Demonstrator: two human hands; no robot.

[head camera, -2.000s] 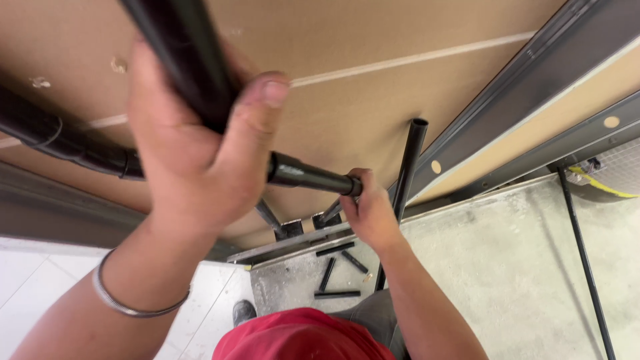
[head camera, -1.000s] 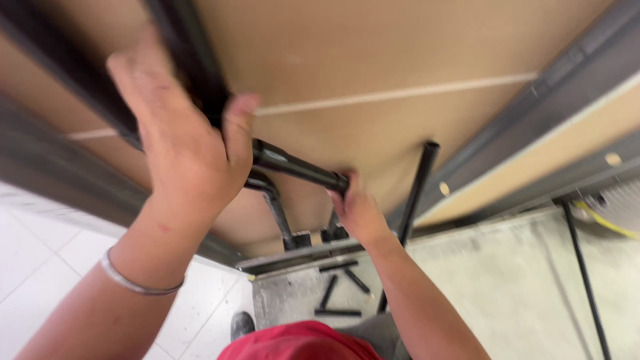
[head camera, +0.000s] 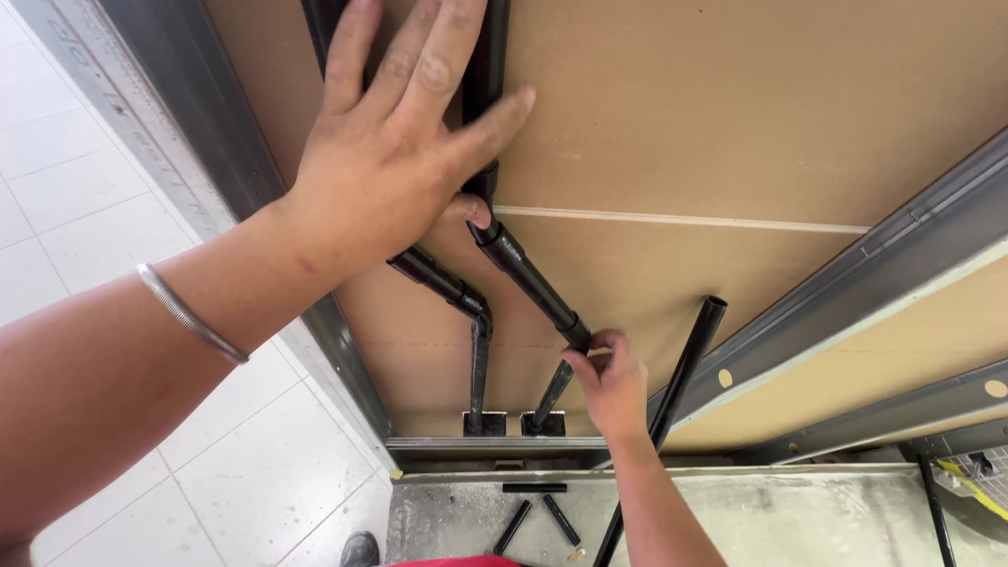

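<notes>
Two runs of black plastic conduit stand against a tan wallboard [head camera: 709, 118]. My left hand [head camera: 409, 134], fingers spread, lies over the upper part of the conduits; whether it presses on them is hard to tell. Below its thumb, the right conduit [head camera: 535, 283] slopes down to an elbow fitting [head camera: 579, 339], which my right hand [head camera: 614, 378] pinches between thumb and fingers. The left conduit [head camera: 441, 283] bends at another elbow [head camera: 482, 319]. Both lower ends enter black boxes, one on the left [head camera: 484, 423] and one on the right [head camera: 543, 423].
A loose black pipe [head camera: 685, 370] leans beside my right forearm. Metal studs flank the board, on the left [head camera: 228, 118] and right [head camera: 890, 213]. Several short pipe pieces [head camera: 561, 520] lie on the concrete floor. Another long pipe [head camera: 935, 504] and a yellow-edged item [head camera: 972, 488] are at the right.
My left hand's fingers have spread out from around the upper pipe. The sloping conduit now meets the elbow above the right box. The view has tilted.
</notes>
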